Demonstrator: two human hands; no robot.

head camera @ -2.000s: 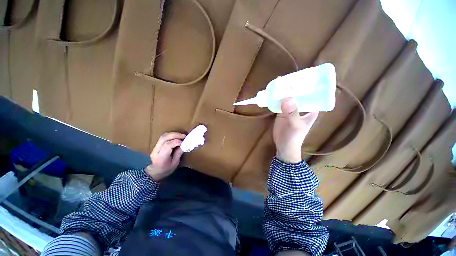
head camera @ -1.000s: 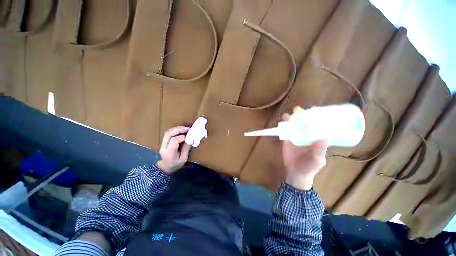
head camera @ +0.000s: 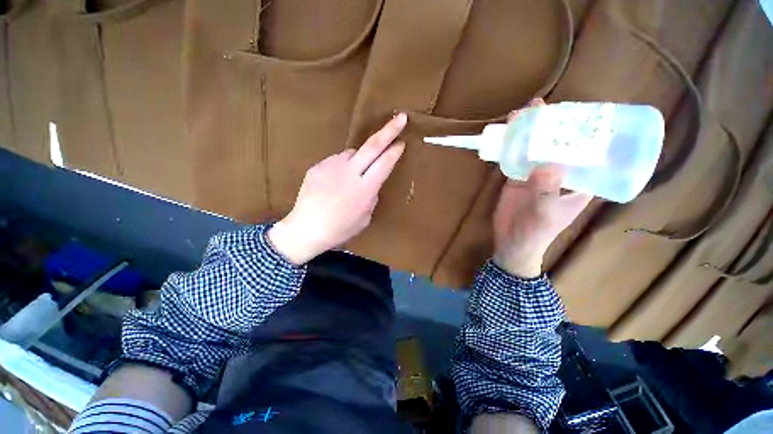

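My right hand (head camera: 536,212) holds a translucent white squeeze bottle (head camera: 631,153) with a printed label. The bottle lies nearly level, its thin nozzle pointing left, just right of my left fingertips. My left hand (head camera: 335,199) is on a brown bag (head camera: 398,225), index and middle fingers stretched out, the index tip at the left end of the bag's handle (head camera: 483,119). Its other fingers are curled out of sight, and no white scrap shows. A small pale mark (head camera: 411,191) is on the bag below the nozzle.
More overlapping brown bags with curved handles lie to the left (head camera: 144,110) and right (head camera: 686,284). The grey table edge (head camera: 152,208) runs in front of me. Below it are a blue item (head camera: 93,271), metal frames (head camera: 640,407) and a white-edged container at lower left.
My left hand has moved up and right onto the handle end, its fingers now extended; the white scrap is out of sight. The bottle has moved up and right. The view is closer to the bags.
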